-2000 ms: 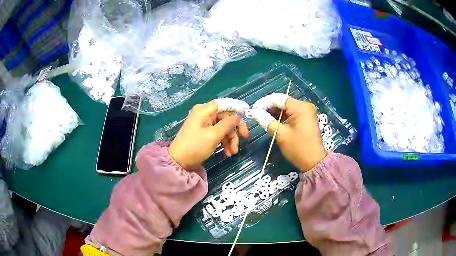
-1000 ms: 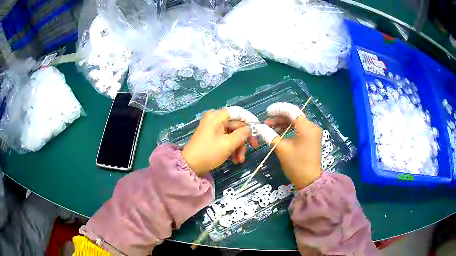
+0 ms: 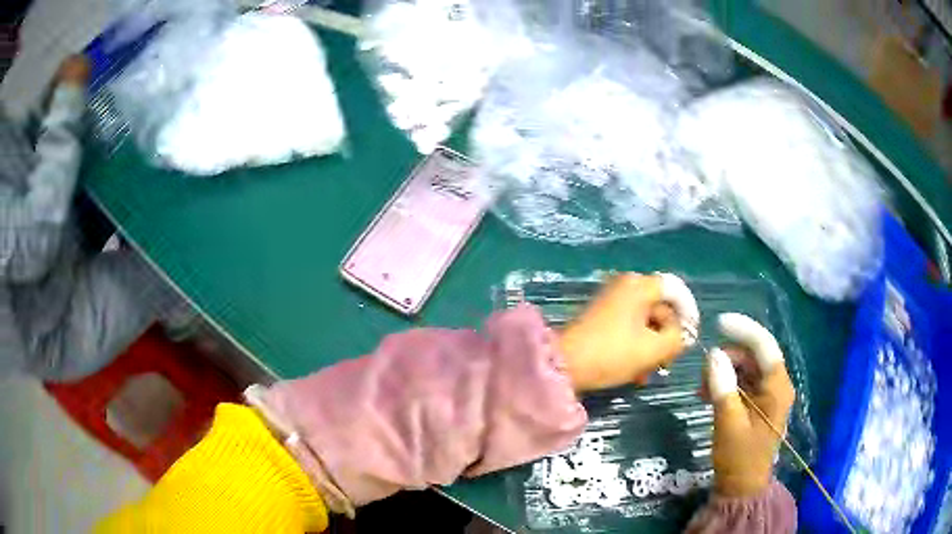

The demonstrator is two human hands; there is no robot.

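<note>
My left hand (image 3: 621, 332), with white finger coverings, is over the clear ribbed tray (image 3: 626, 417), thumb and forefinger curled together. A tiny whitish spot shows under its fingertips; I cannot tell if it is a held part. My right hand (image 3: 750, 402), also with white finger coverings, is just to the right, a small gap away. It holds the thin pale stick (image 3: 799, 459), which slants down right. Small white plastic plates with holes (image 3: 595, 477) lie loose in the tray's near part.
A phone (image 3: 418, 229) with a lit pinkish screen lies left of the tray. Clear bags of white parts (image 3: 256, 99) lie at upper left, centre and right. A blue bin of parts (image 3: 887, 417) is at right. Another person's arm (image 3: 57, 156) is at far left, above a red stool (image 3: 157, 402).
The view has swung left, so bench things appear further right. My hands have separated slightly. The stick now slants down right instead of down left. The phone's screen has changed from dark to lit.
</note>
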